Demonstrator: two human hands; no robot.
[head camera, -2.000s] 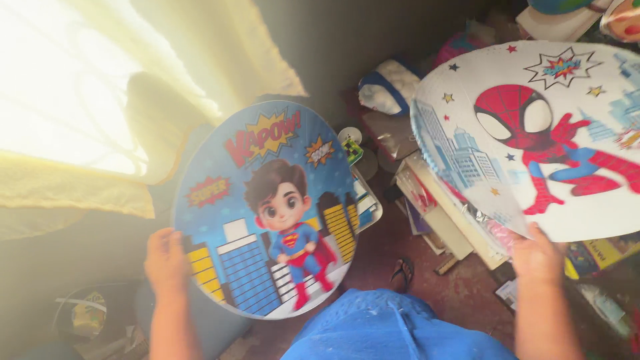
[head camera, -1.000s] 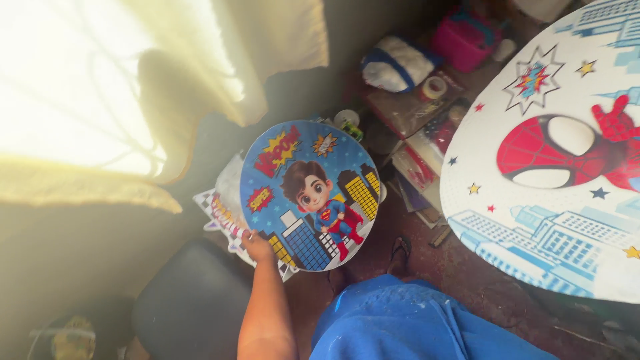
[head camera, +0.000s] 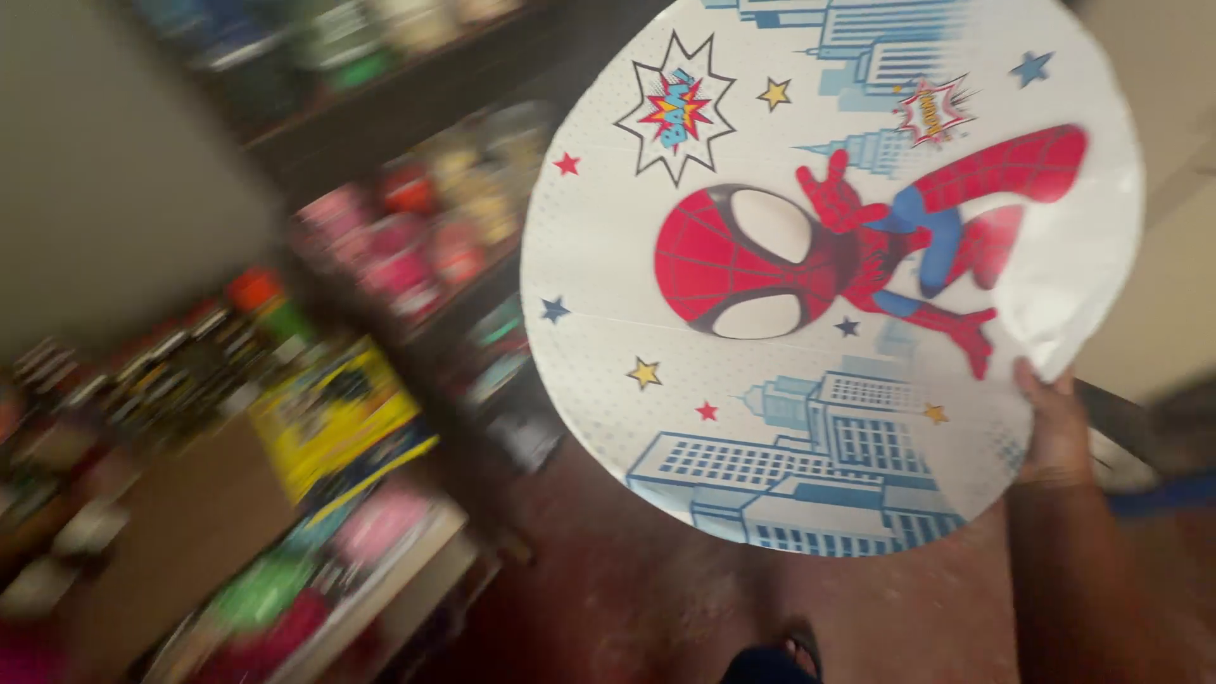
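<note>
A large round white printed sheet (head camera: 608, 247) fills the centre and right of the view. It shows a masked red and blue cartoon figure lying sideways, blue buildings, stars and comic bursts. My right hand (head camera: 1056, 418) grips its lower right edge, with the thumb on the printed face and the other fingers mostly hidden behind; the sheet creases near the thumb. My left hand is out of view, and so is the round blue board with the caped cartoon figure.
Blurred dark shelves (head camera: 380, 114) at the upper left hold jars and pink and red items. Below them, a yellow printed packet (head camera: 342, 408) lies among crowded goods on a brown surface. The reddish floor (head camera: 608, 589) shows beneath the sheet, with a sandalled foot (head camera: 803, 646) at the bottom edge.
The view has swung strongly away from the curtain to the shelves. My left hand and the blue round board have left the view. The white sheet has turned, its figure now lying sideways, unlike two seconds ago.
</note>
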